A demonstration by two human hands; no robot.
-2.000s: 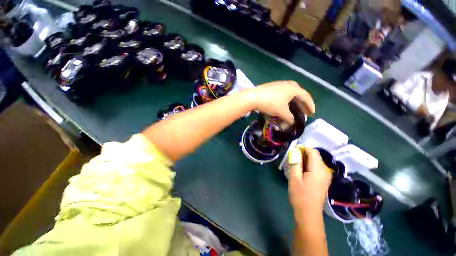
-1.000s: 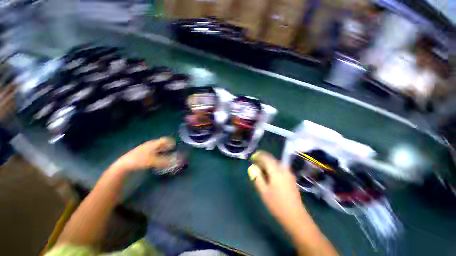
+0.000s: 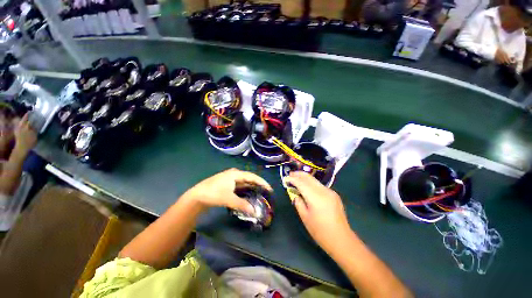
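Note:
My left hand (image 3: 224,191) is closed around a black head module (image 3: 254,208) with a silvery face, low over the near bench. My right hand (image 3: 315,201) has its fingers at the near rim of a white camera housing (image 3: 345,139), black inside, with yellow wires across its cup. Yellow covers show on its fingertips. Left of it, two white housings stand side by side, each with a wired black module on top, the nearer one (image 3: 273,103) with red and yellow leads. Another white housing (image 3: 415,145) with red leads stands at the right.
Massed black modules (image 3: 125,107) cover the bench's left part. A tangled translucent pile (image 3: 471,230) lies at the right. An open brown carton (image 3: 53,247) is at lower left. Dark units line the far bench (image 3: 251,23). Another person's hands show at far left; a person in white sits at upper right.
My left hand has moved right with the black module. My right hand has come to a housing that now stands beside the two wired ones. The view has shifted and cleared.

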